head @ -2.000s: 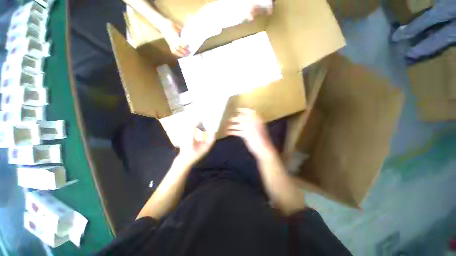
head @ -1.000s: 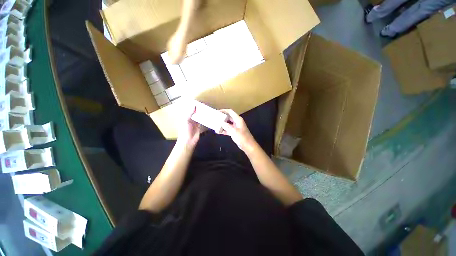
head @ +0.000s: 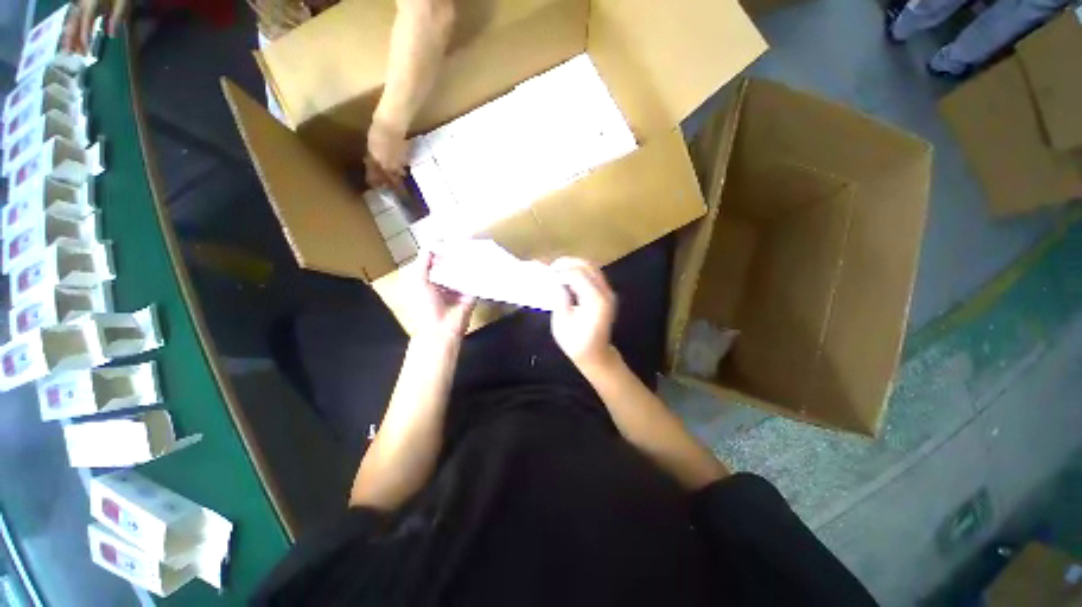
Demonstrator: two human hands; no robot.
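A small white box (head: pixel 498 274) is held level between my two hands, over the near flap of the packing carton. My left hand (head: pixel 444 296) grips its left end and my right hand (head: pixel 581 308) grips its right end. The packing carton (head: pixel 623 213) is brown with its flaps open. Packed white boxes (head: pixel 528 142) fill most of it in a tight block, with a short row (head: pixel 389 223) at its left and a dark gap between. Glare hides the print on the held box.
Another person's hand (head: pixel 386 154) reaches into the packing carton; one more hand is at the far left top. The parts carton (head: pixel 819 285) stands at right with a wrapped product (head: pixel 707 349) inside. Open white boxes (head: pixel 97 389) line the green belt (head: pixel 220 474). Spare cartons (head: pixel 1009 131) lie far right.
The held box has turned from slanted to nearly level, and my right hand has moved slightly right. The other person's hand has moved left and down to the short row. The view has shifted slightly.
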